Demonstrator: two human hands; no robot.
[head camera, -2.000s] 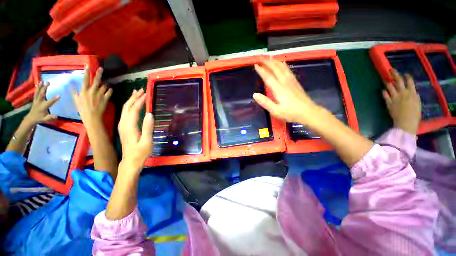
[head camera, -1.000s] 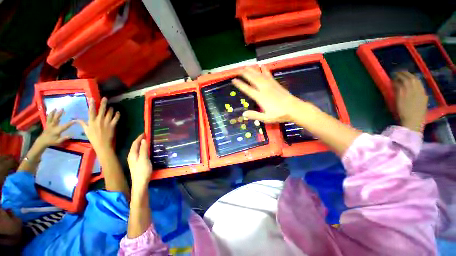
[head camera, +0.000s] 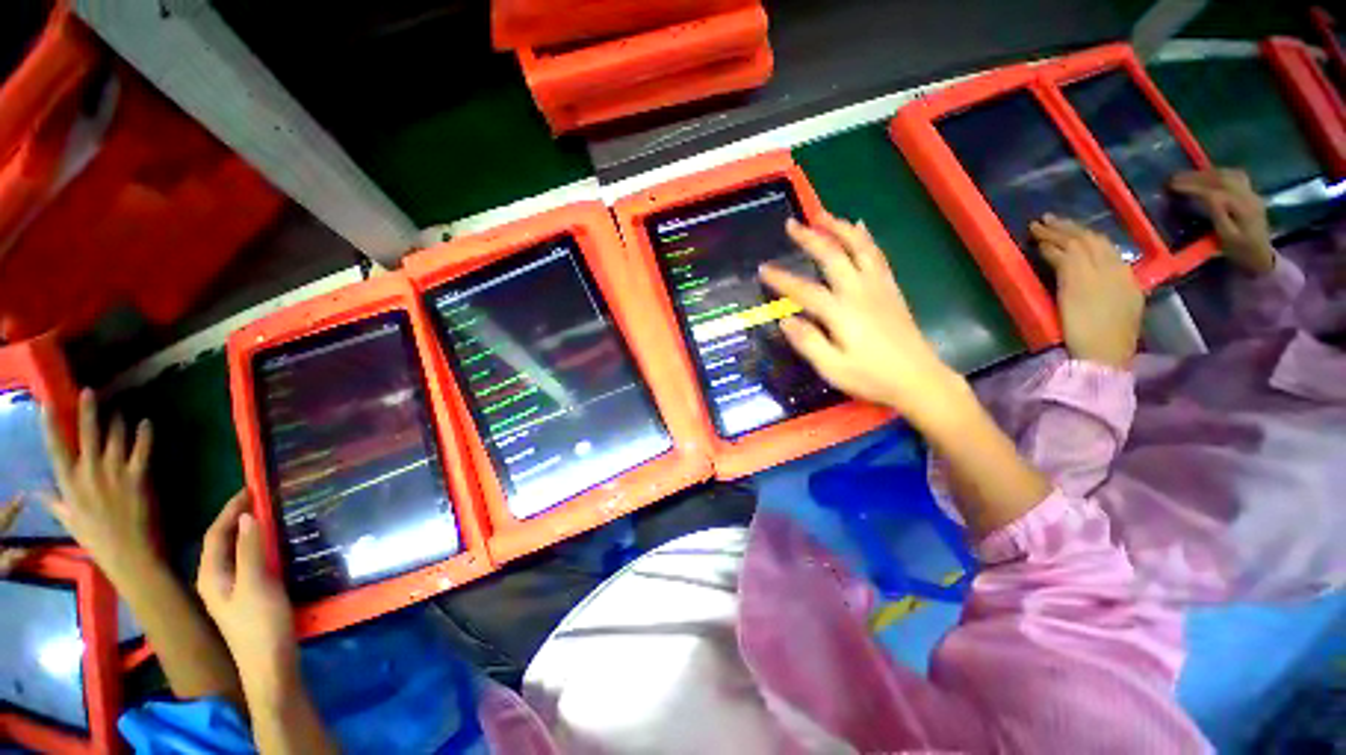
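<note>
Three tablets in orange-red frames lie side by side in front of me. The left tablet (head camera: 362, 457) and the middle tablet (head camera: 546, 376) show dark screens with small text lines. The right tablet (head camera: 723, 280) shows a dark text list with a yellow bar. My right hand (head camera: 856, 317) is over the right tablet, fingers spread, fingertips at its screen near the bar; whether they touch is unclear. My left hand (head camera: 244, 590) rests at the left edge of the left tablet's frame, partly hidden by it; I cannot tell if it grips.
A neighbour's hand (head camera: 1092, 288) is on framed tablets (head camera: 1033, 162) at the right. Another person's hand (head camera: 111, 487) is near tablets (head camera: 37, 649) at the left. Orange-red frames (head camera: 650, 67) are stacked behind the pale rail, beside a grey upright (head camera: 251, 126).
The view has turned right, so the tablets sit further left. My right hand has moved from the middle tablet to the right one. The middle screen's yellow dots are gone; it shows text lines.
</note>
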